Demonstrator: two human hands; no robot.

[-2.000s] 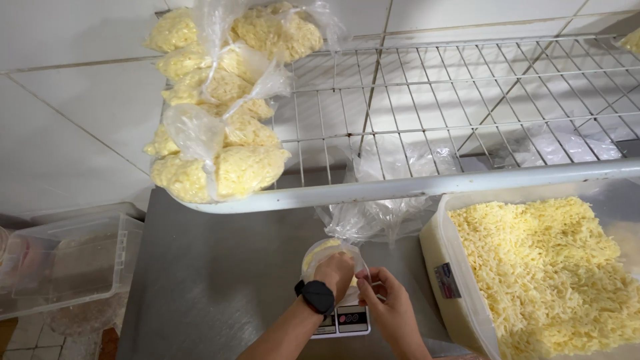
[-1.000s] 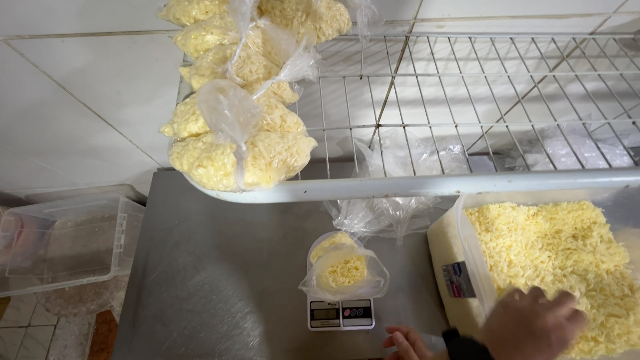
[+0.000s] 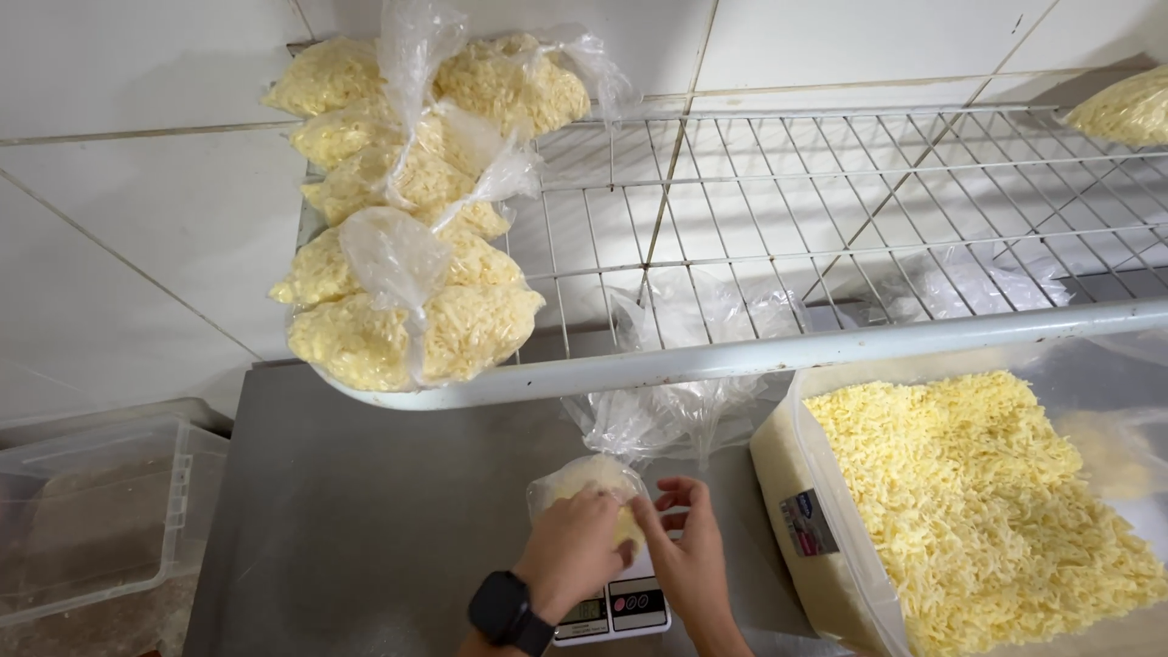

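Note:
My left hand [image 3: 577,552], with a black watch on its wrist, is over a clear plastic bag [image 3: 547,488] of grated cheese. Its fingertips are hidden in or behind the bag, so its grip cannot be told. The bag sits on a white digital kitchen scale [image 3: 643,620]. My right hand [image 3: 686,557] is at the bag's right edge, thumb by the rim and the other fingers loosely curled and apart. To the right stands a large plastic tub [image 3: 776,529] filled with grated cheese [image 3: 976,520].
Several knotted bags of grated cheese [image 3: 415,333] lie on the left of a wire shelf [image 3: 730,356] above the steel table [image 3: 365,511]. Loose clear bags [image 3: 684,411] lie behind the scale. A clear plastic bin [image 3: 91,511] stands at the left, and another cheese bag [image 3: 1127,109] at far right.
My left hand has come from the cheese tub, back left to the bag on the scale. My right hand has moved up from the bottom edge to the bag's side.

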